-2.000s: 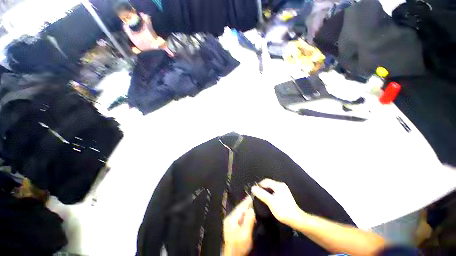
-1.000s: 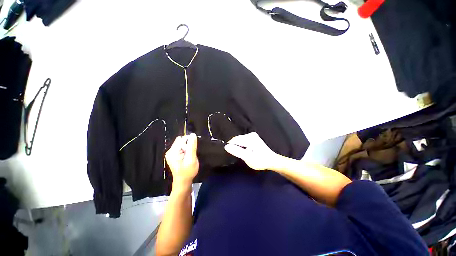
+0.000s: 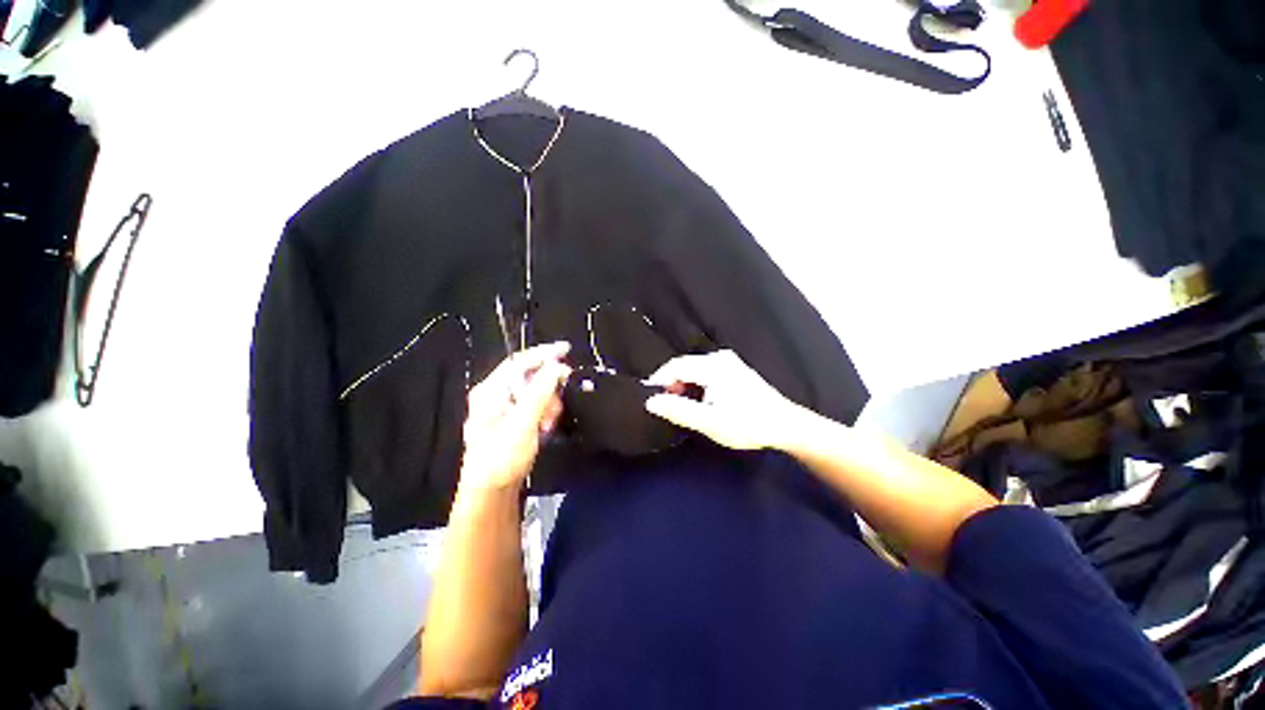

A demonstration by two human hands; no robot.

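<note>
A black jacket [image 3: 402, 236] with pale trim lies front up, a hanger [image 3: 522, 70] at its neck. My left hand [image 3: 506, 416] pinches the jacket's lower front edge beside the centre opening. A thin pale pointed thing [image 3: 502, 322] sticks up from this hand; it may be a tool, but its grip is hidden. My right hand [image 3: 721, 400] is closed on the turned-up hem, right of my left hand. A small pale round button [image 3: 587, 384] shows on the dark cloth between my hands.
The jacket lies on a white table [image 3: 943, 194]. An empty hanger [image 3: 108, 298] and dark garments [image 3: 35, 250] are at the left. A black strap [image 3: 874, 56], a red object [image 3: 1050, 17] and a small dark item [image 3: 1057, 121] are at the upper right. More garments hang at the right.
The view has tipped down from the wider workshop onto the jacket. Since one second ago, my hands have turned up the front edge, and the button and thin pale thing now show.
</note>
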